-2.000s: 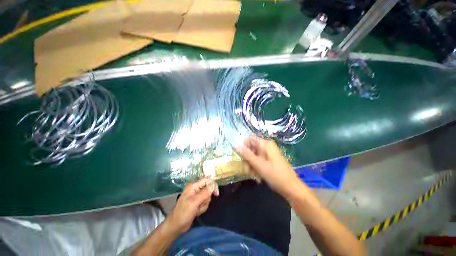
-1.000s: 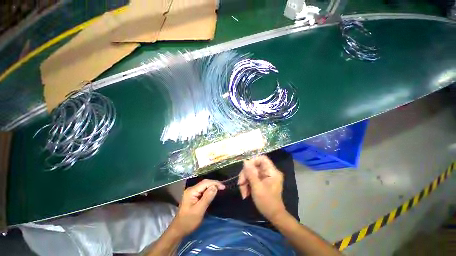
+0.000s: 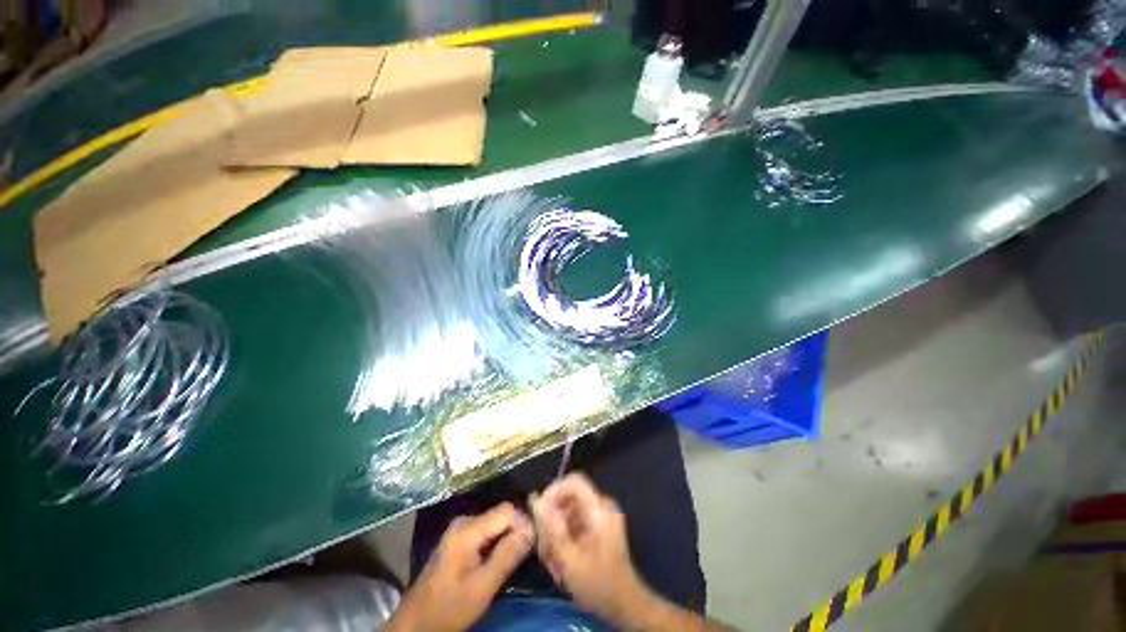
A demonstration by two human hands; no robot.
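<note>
My left hand (image 3: pixel 472 565) and my right hand (image 3: pixel 580 533) meet over the lap, fingertips close together. A thin strand (image 3: pixel 566 457) sticks up from the right fingertips; the rest of it is hidden by the fingers. In front lies a yellow-cream block (image 3: pixel 526 417) at the table edge, with crinkled clear film around it. Behind it are a clear tubing bundle (image 3: pixel 414 309) with bright glare and a C-shaped coil of dark-purple and white lengths (image 3: pixel 540 274) to its right.
A pile of silver-grey loops (image 3: pixel 138 393) lies at left, a small dark-silver bundle (image 3: pixel 796 167) at far right. Cardboard sheets (image 3: pixel 303 117) and a bottle (image 3: pixel 658 82) are behind the rail. A blue bin (image 3: pixel 772 401) stands below the table; striped tape (image 3: pixel 951 509) marks the floor.
The right hand has come down from the tubing and coil to meet the left hand over the lap. A strand now points up from its fingertips. The camera view has shifted.
</note>
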